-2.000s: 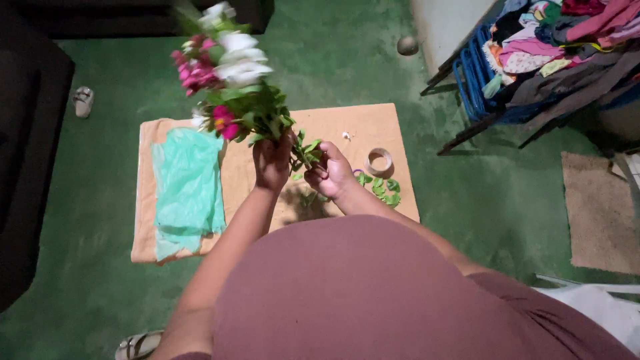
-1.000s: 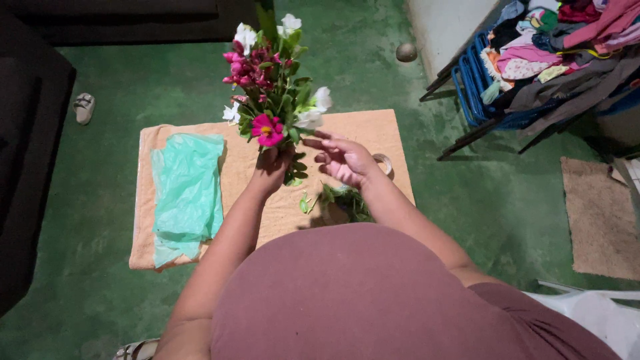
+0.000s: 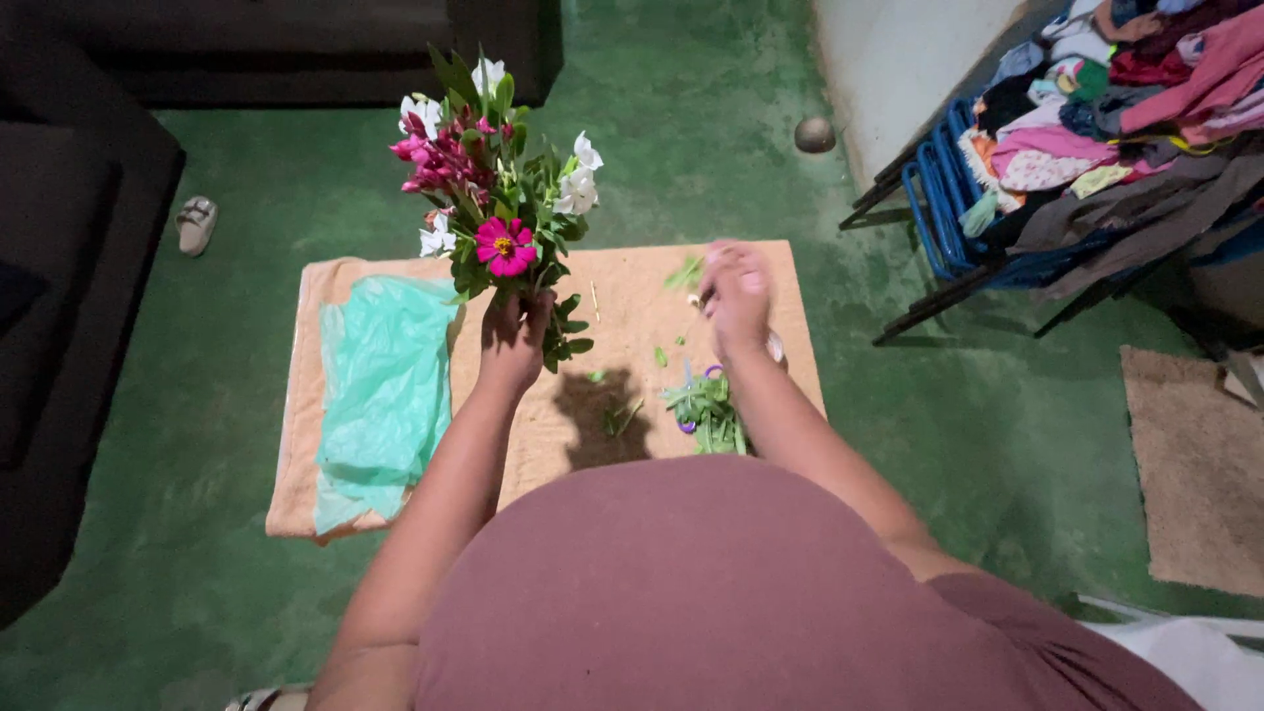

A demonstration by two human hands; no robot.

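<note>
My left hand [image 3: 515, 341] grips the stems of a bouquet [image 3: 504, 197] of white, pink and magenta flowers with green leaves, held upright over the left middle of a peach towel [image 3: 632, 286]. My right hand [image 3: 736, 291], blurred, is over the towel's right part beside a loose green leaf sprig [image 3: 683, 274]; whether it holds anything cannot be told. Below it lies a pile of cut leaves [image 3: 713, 410] with purple-handled scissors [image 3: 685, 426] partly under them. A crumpled green plastic bag [image 3: 385, 385] lies on the towel's left side.
Dark sofas [image 3: 59, 296] stand at the left and top. A sandal [image 3: 197, 225] lies on the green floor. At the upper right, clothes [image 3: 1057, 148] are heaped on blue chairs [image 3: 933, 207]. A round object [image 3: 815, 134] sits by the wall, and a beige mat [image 3: 1195, 474] lies at the right.
My right hand has moved away from the bouquet to the right side of the towel. My left hand still holds the bouquet. The leaf pile and scissors now show more plainly.
</note>
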